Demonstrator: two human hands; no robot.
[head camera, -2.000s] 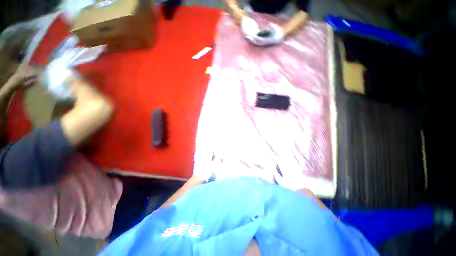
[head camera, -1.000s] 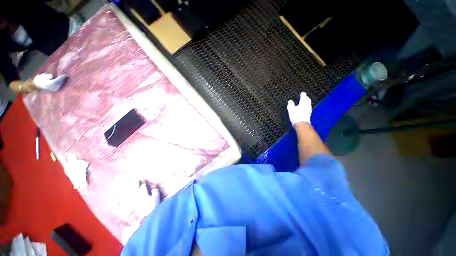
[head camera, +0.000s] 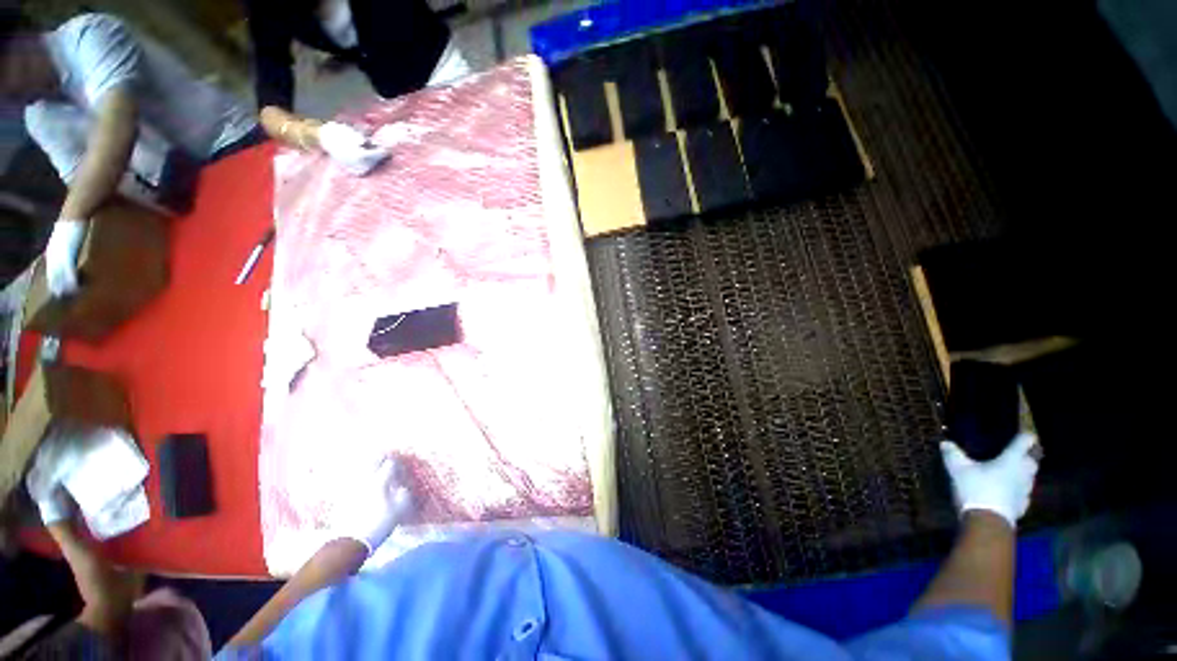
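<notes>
My right hand, white-gloved, grips the near end of a black housing at the right side of the mesh conveyor. The housing touches or overlaps a cardboard sheet whose edge shows beside larger black parts. My left hand, also white-gloved, is low over the near edge of the pink bubble wrap; it is washed out by glare and its fingers are unclear. A black rectangular block with a thin pale line lies alone mid-table.
Rows of black parts lie on cardboard at the conveyor's far side. A black block, a pen and cartons are on the red cover. Several people's gloved hands are at the far and left edges. Blue film wraps the near frame.
The view has turned back left and now shows more conveyor. My right hand, empty over the belt before, has moved right and taken hold of a black housing.
</notes>
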